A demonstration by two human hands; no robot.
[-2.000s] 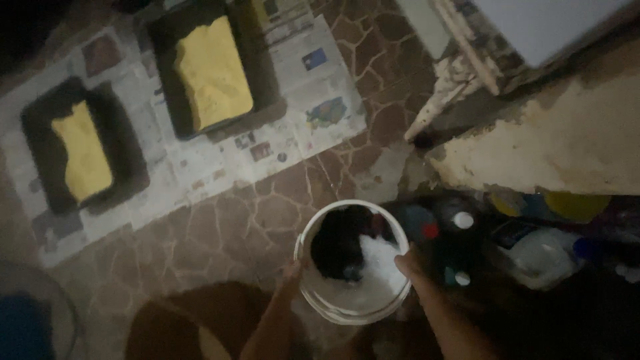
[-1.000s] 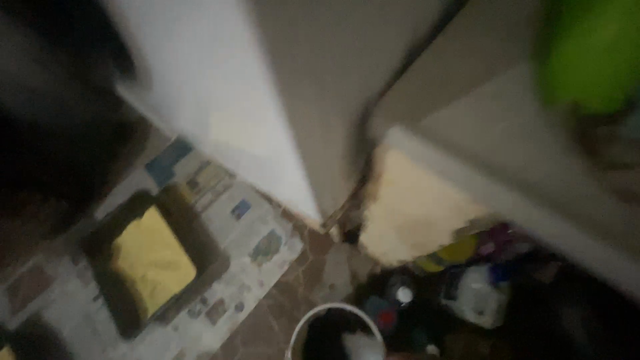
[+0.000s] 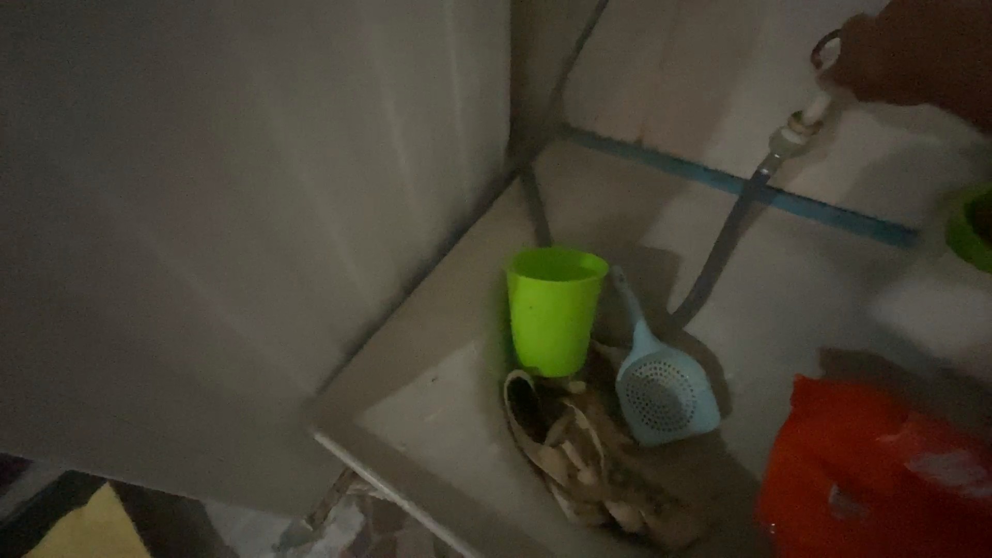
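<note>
At the top right, my right hand (image 3: 911,62) is closed on the white handle of a tap (image 3: 823,101) on the wall. A grey hose (image 3: 721,248) runs down from the tap's fitting towards the counter. Below and left of it stands a bright green plastic cup (image 3: 554,314). Beside the cup lies a light blue perforated scoop (image 3: 665,391), its handle pointing up. A crumpled beige cloth or bag (image 3: 581,457) lies in front of the cup. My left hand is out of view.
A pale panel (image 3: 256,232) rises along the left. On the right of the counter lies a red plastic bag (image 3: 876,473), with part of a green container (image 3: 973,229) above it. At the lower left, a yellow-filled dark tray (image 3: 97,527) shows on the floor below the counter edge (image 3: 395,496).
The view has swung from the floor to the counter and wall. Two seconds ago both hands were at a white bucket; now my right hand is on the tap, and the bucket is out of view.
</note>
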